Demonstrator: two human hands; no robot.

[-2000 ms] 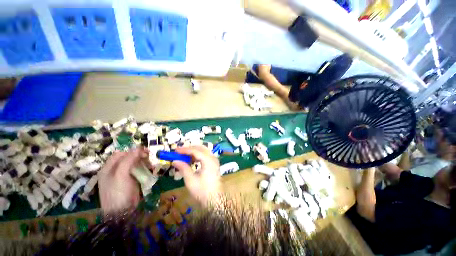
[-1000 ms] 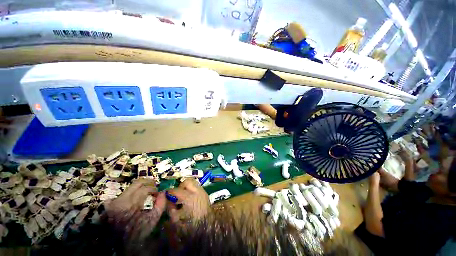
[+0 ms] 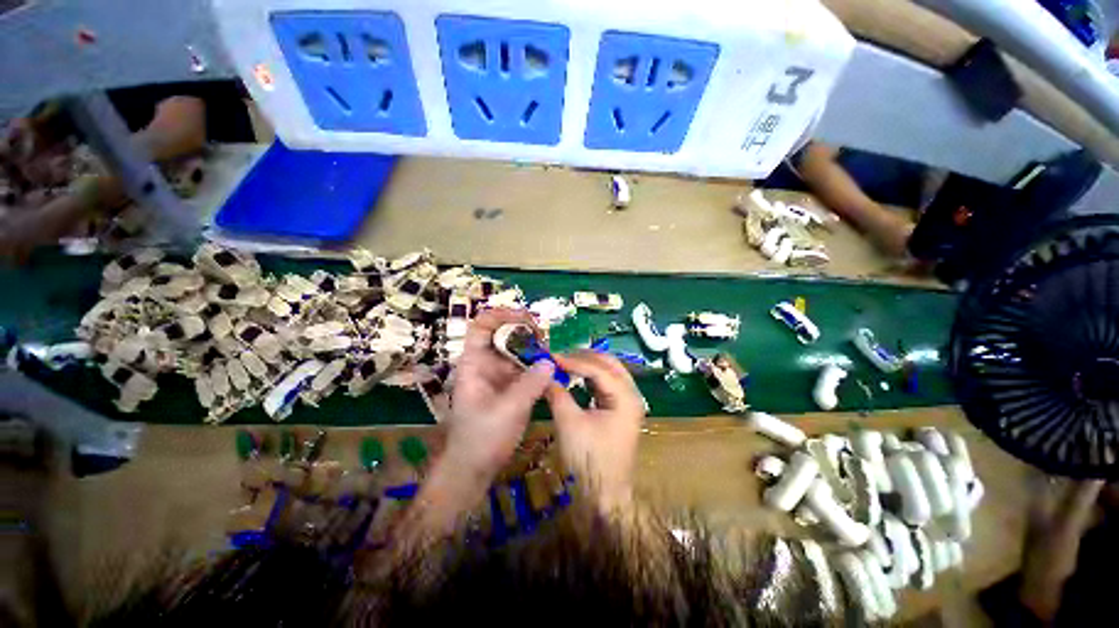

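Note:
My left hand [image 3: 488, 399] holds a white housing [image 3: 511, 339] with a dark hollow side, above the near edge of the belt. My right hand [image 3: 599, 411] has its fingertips on a blue battery cell [image 3: 544, 364] at the housing's lower end. Both hands touch the work, and the fingers partly hide the cell. Battery-and-board assemblies with blue cells [image 3: 520, 503] and green boards [image 3: 372, 451] lie in a row on the near bench, partly behind my wrists and hair.
Tan subassemblies [image 3: 307, 321] pile on the green belt [image 3: 749, 380] at left. White housings [image 3: 914, 485] heap at right. A black fan [image 3: 1043, 350] stands far right, a power strip [image 3: 785, 104] hangs overhead, and a blue tray [image 3: 307, 194] lies beyond. Other people's arms show at both sides.
The view has turned left, so the fan now sits at the right edge. My hands have risen from the lower edge, and the housing's hollow side now shows with the blue cell at it.

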